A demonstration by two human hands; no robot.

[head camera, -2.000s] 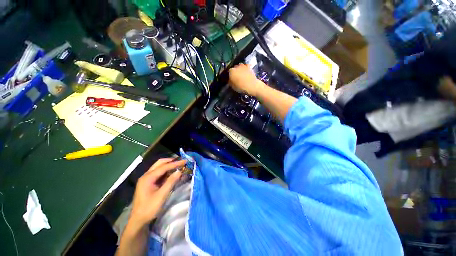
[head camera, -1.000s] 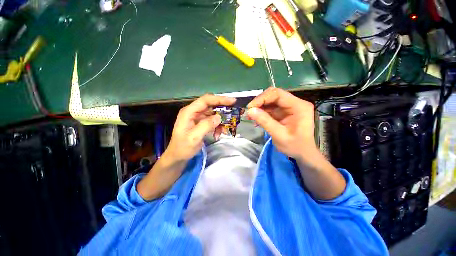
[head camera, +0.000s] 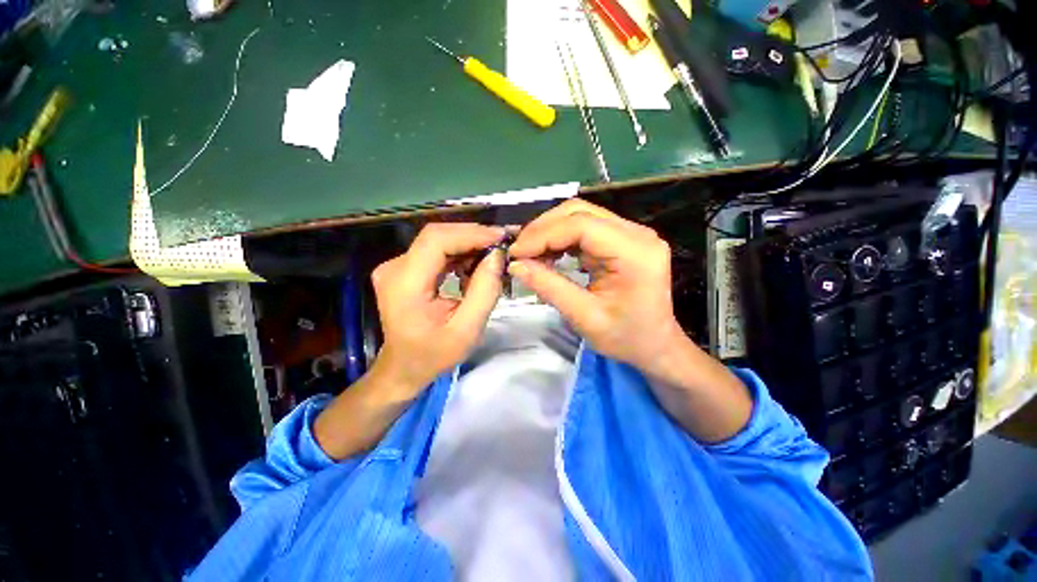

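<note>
A tiny dark device part (head camera: pixel 506 248) is pinched between the fingertips of both hands, over the lap just in front of the bench edge. My left hand (head camera: pixel 438 298) holds it from the left with thumb and fingers. My right hand (head camera: pixel 603 279) holds it from the right, its fingertips touching my left fingertips. The fingers cover most of the part, so its details cannot be told.
The green bench (head camera: pixel 375 171) carries a yellow-handled screwdriver (head camera: pixel 508 91), a torn white piece (head camera: pixel 316 110), tweezers (head camera: pixel 586 114) and a red-handled tool (head camera: pixel 617 23). Black trays stand at the right (head camera: pixel 887 375) and left (head camera: pixel 102 443). Cables hang at the right rear.
My right hand has come from the right tray to meet my left hand over the lap. The part, seen with orange-gold bits a second ago, is now mostly hidden by fingers. The view has turned.
</note>
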